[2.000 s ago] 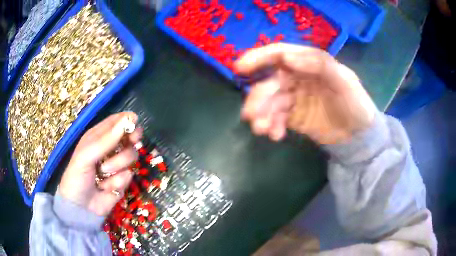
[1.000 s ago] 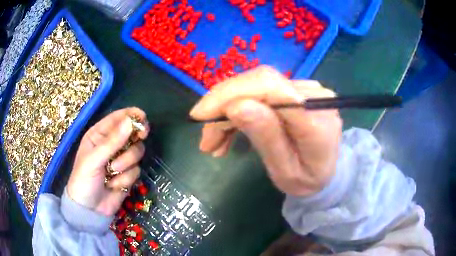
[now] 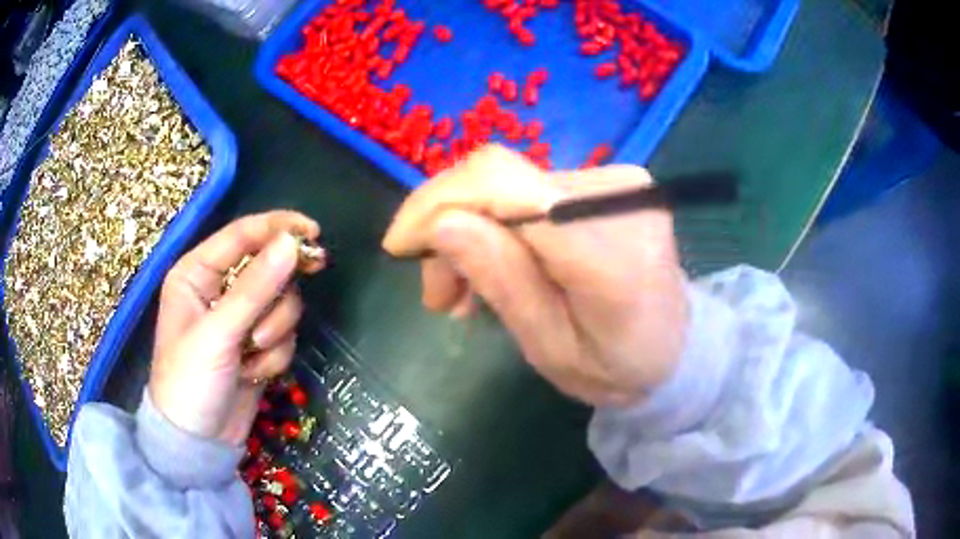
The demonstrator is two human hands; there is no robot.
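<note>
My left hand (image 3: 226, 326) holds a gold and silver metal piece (image 3: 307, 251) between thumb and forefinger, with more gold pieces showing among its curled fingers. My right hand (image 3: 558, 274) holds a thin black-handled tool (image 3: 632, 200) like a pen, its handle pointing right. The fingertips are a short way right of the left hand and do not touch it. The tool's tip is hard to make out. Assembled red and gold pieces (image 3: 276, 484) lie below the left hand on a clear blister tray (image 3: 384, 453).
A blue tray (image 3: 216, 174) heaped with gold-silver pieces stands at the left. A blue tray (image 3: 590, 95) of red parts (image 3: 358, 79) is beyond the right hand. Silvery parts (image 3: 53, 79) show at the far left, and another blue tray (image 3: 774, 37) at the upper right.
Over two seconds, the black-handled tool has come into clear view in my right hand, which moved left and lower. Most recently, the left fingertips shifted slightly and the metal piece sticks out to the right.
</note>
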